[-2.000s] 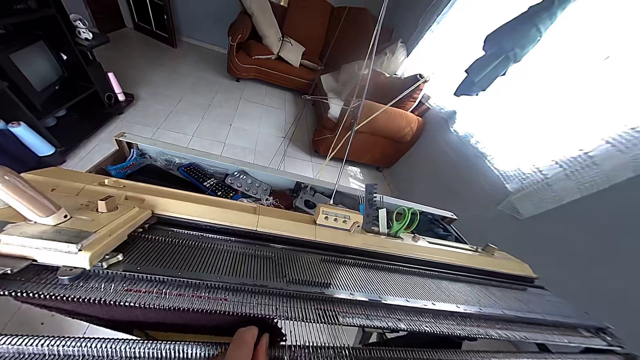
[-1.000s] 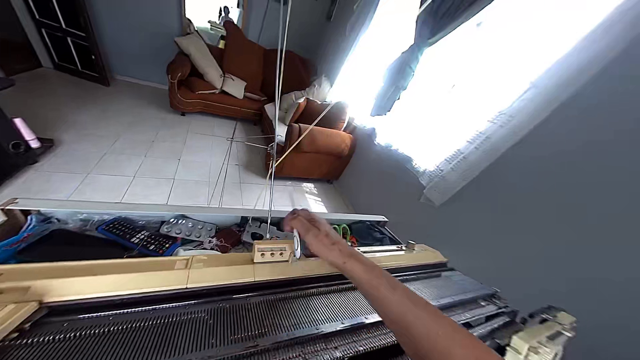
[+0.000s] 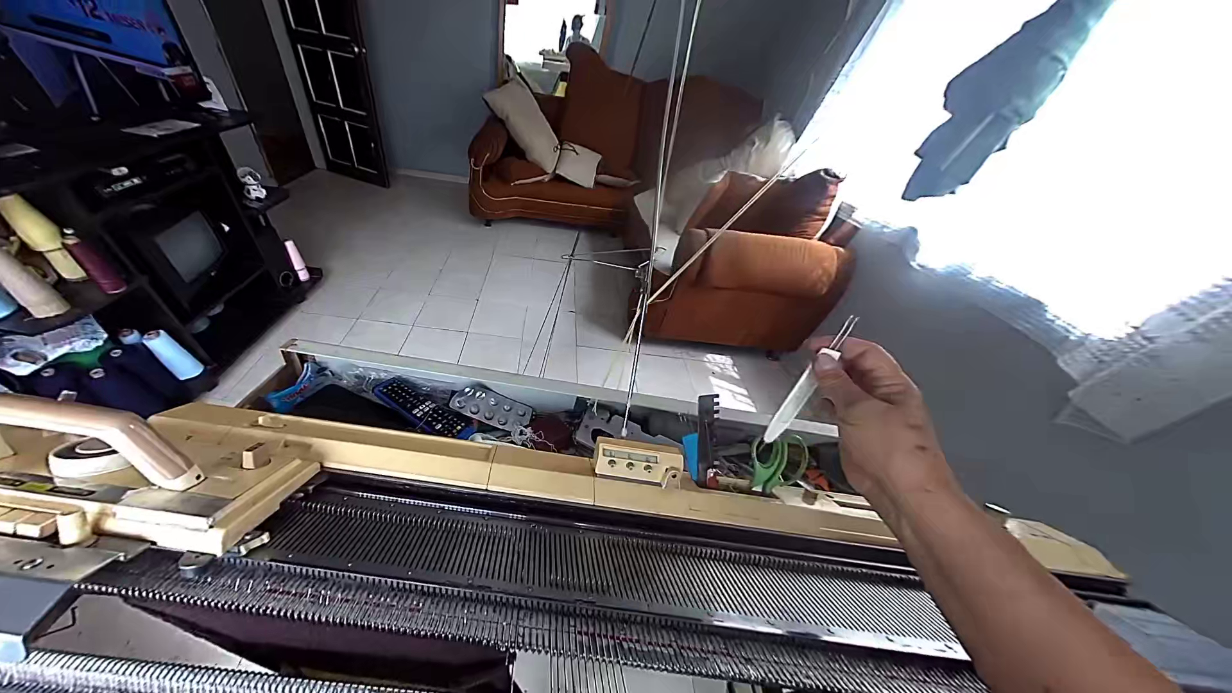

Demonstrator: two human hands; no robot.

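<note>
In my right hand is a white-handled transfer tool with thin metal prongs pointing up, held above the tray at the back of a knitting machine. Green-handled scissors lie in the tray just below it. The beige row counter sits on the machine's rear rail, left of the hand. Across the machine runs the needle bed, with its beige carriage at the left. Dark knitted fabric shows between the beds. My left hand is out of view.
The rear tray holds a remote control, a blister pack and other small items. Yarn strands rise behind the counter. Farther back are a brown armchair, a sofa and a black shelf unit with yarn cones.
My right hand, seen reaching into the rear tray a second ago, is now raised to the right of the row counter with the transfer tool in it. The view has swung left.
</note>
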